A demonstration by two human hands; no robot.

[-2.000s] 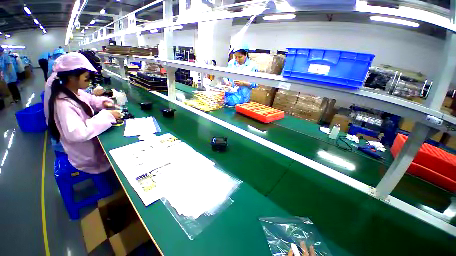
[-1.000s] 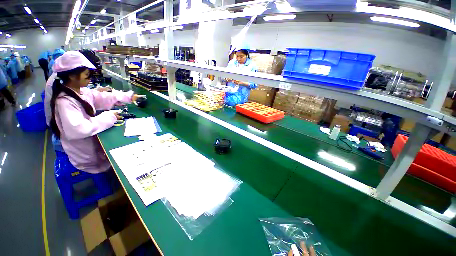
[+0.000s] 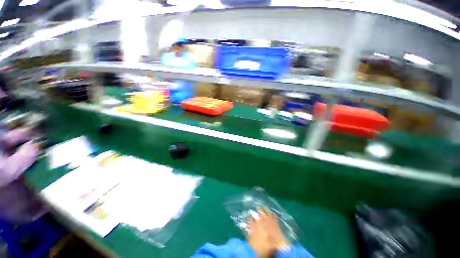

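Observation:
The view is blurred. A clear poly bag (image 3: 241, 204) lies on the green bench in front of me. My left hand (image 3: 258, 233) and my right hand (image 3: 277, 236) are close together over its near part, in blue sleeves. A small white piece (image 3: 254, 215) shows at the left hand's fingertips. Blur hides whether the fingers grip the bag. A dark electronic unit (image 3: 179, 149) sits farther back on the bench, apart from my hands.
Printed sheets (image 3: 146, 194) lie to the left over clear bags. A black tray (image 3: 391, 232) with dark shiny bundles is at the right. A rail (image 3: 227, 135) runs behind the bench; beyond are orange-red trays (image 3: 207, 105) and a blue bin (image 3: 254, 61). A person in pink is far left.
The view has swung right and blurred. Both my hands and sleeves now show over the bag, where only fingertips showed before. The dark tray has come into view at right.

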